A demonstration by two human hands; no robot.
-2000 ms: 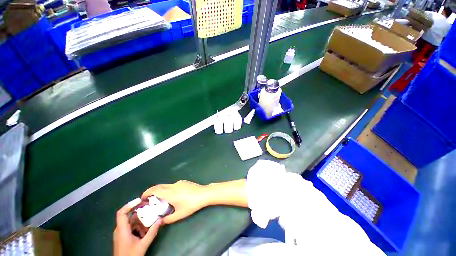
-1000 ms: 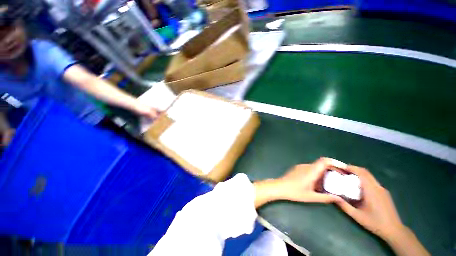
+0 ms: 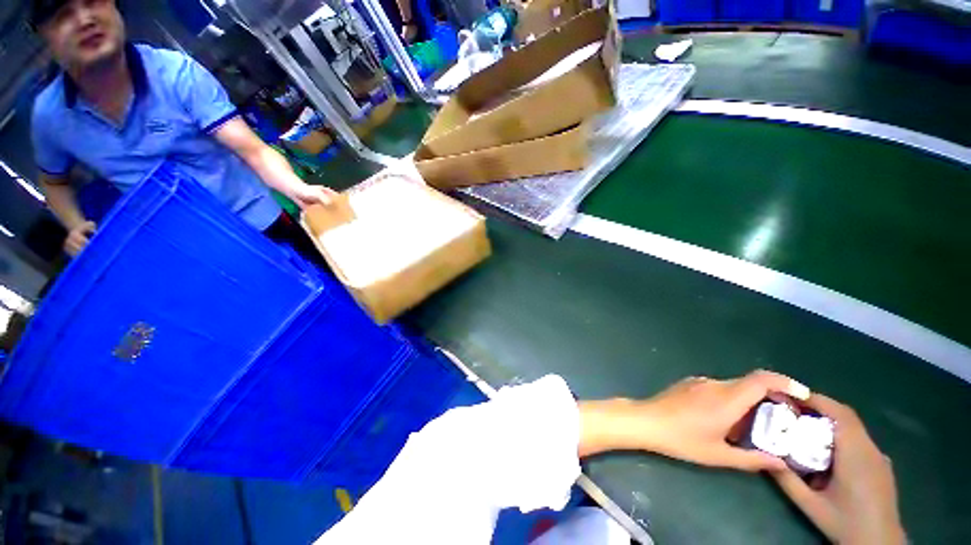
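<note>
Small white bottles [image 3: 815,442] are clustered between my two hands at the lower right, over the dark green bench [image 3: 596,330]. My left hand [image 3: 708,420] reaches in from the left in a white sleeve and grips one side. My right hand [image 3: 862,474] grips the other side. The fingers hide much of the bottles, so their number cannot be told. A carton [image 3: 426,287] with a white top surface sits at the bench's left edge.
A person in a blue shirt [image 3: 160,128] stands at the left, a hand on the carton. Blue totes [image 3: 160,330] stand in front. Brown cartons [image 3: 511,160] rest on a plastic-wrapped stack [image 3: 564,202] behind. A pale rail [image 3: 745,271] edges the green conveyor [image 3: 799,202].
The view has swung left from the tape roll to the carton and person. Since the last frame, the carton has moved back and left. Both hands still hold the bottles.
</note>
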